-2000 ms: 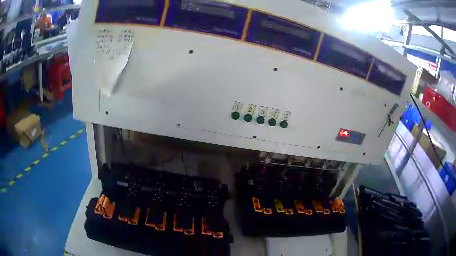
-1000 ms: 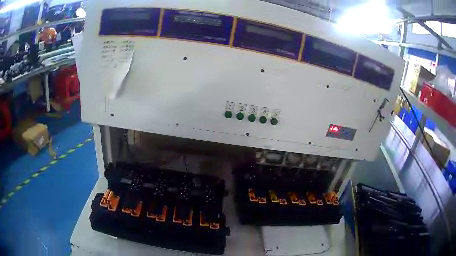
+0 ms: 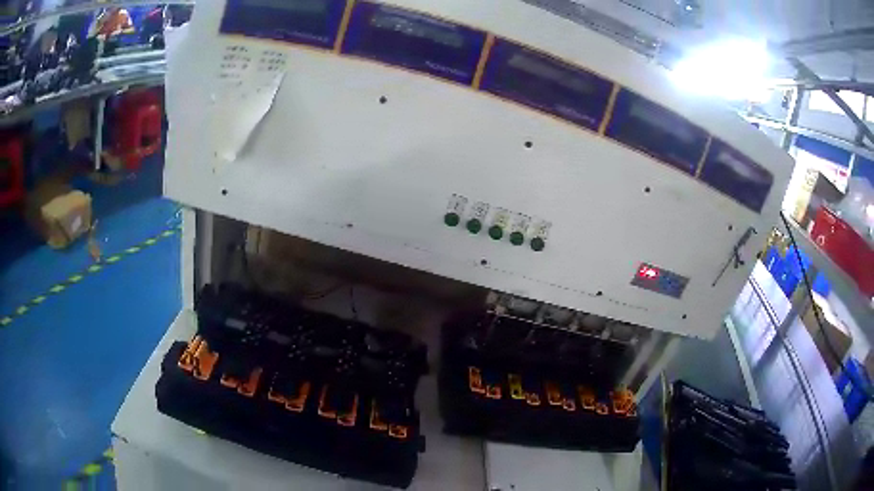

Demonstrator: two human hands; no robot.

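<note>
Neither of my hands is in the picture. The left fixture [image 3: 287, 422], a long black block with orange clamps [image 3: 287, 389] along its front, lies on the white machine table [image 3: 144, 422]. The right fixture [image 3: 537, 422], a similar black block, lies further right under the machine heads [image 3: 556, 321]; one of its pieces looks yellow. A white plate [image 3: 556, 468] lies in front of the right fixture, cut off by the lower edge. Black plastic parts [image 3: 728, 436] lie in overlapping rows at the lower right.
The white upper cover [image 3: 383, 163] spans the view above the fixtures, with green buttons [image 3: 495, 232], a red digital readout [image 3: 649, 272] and a curling paper note [image 3: 251, 120]. A cardboard box [image 3: 67, 218] stands on the blue floor at left. Shelving with red and blue bins [image 3: 848, 240] is at right.
The camera view has shifted and tilted, so the machine stands more slanted in the picture. The fixtures and loose parts show no clear change. No hand has come in.
</note>
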